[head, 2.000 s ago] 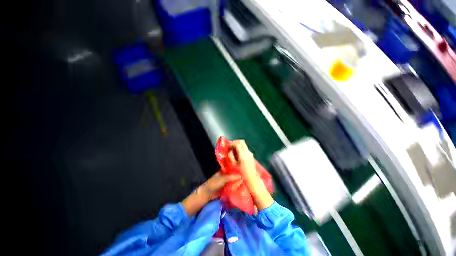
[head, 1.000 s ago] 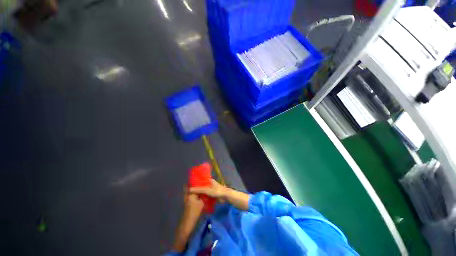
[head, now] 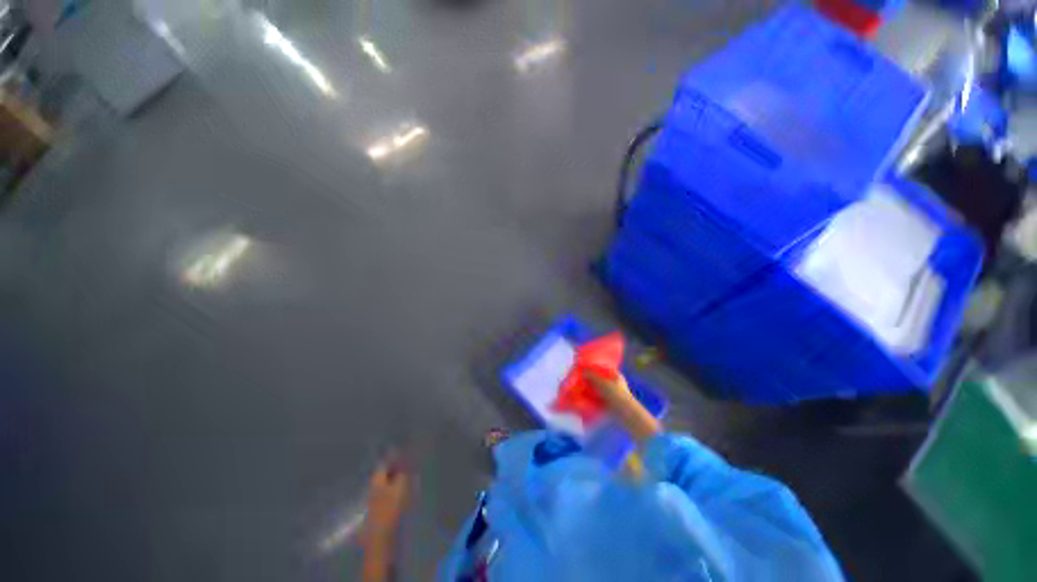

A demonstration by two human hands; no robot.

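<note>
A crumpled red plastic bag (head: 589,373) is in my right hand (head: 614,396), above a small blue tote (head: 525,375) on the floor. The tote has a white lining or sheet inside, partly hidden by the bag and my sleeve. My left hand (head: 389,477) is low in the view, away from the bag and blurred; its fingers cannot be made out.
A tall stack of blue totes (head: 728,250) stands ahead to the right; one open tote holds white sheets (head: 876,267). A green bench corner (head: 984,477) is at the right edge. A black handle (head: 631,171) shows beside the stack. Grey floor (head: 341,296) spreads ahead and left.
The view has turned left, away from the bench, and nearer the small tote. My left hand has let go of the red bag and moved left. The bag has opened out in my right hand.
</note>
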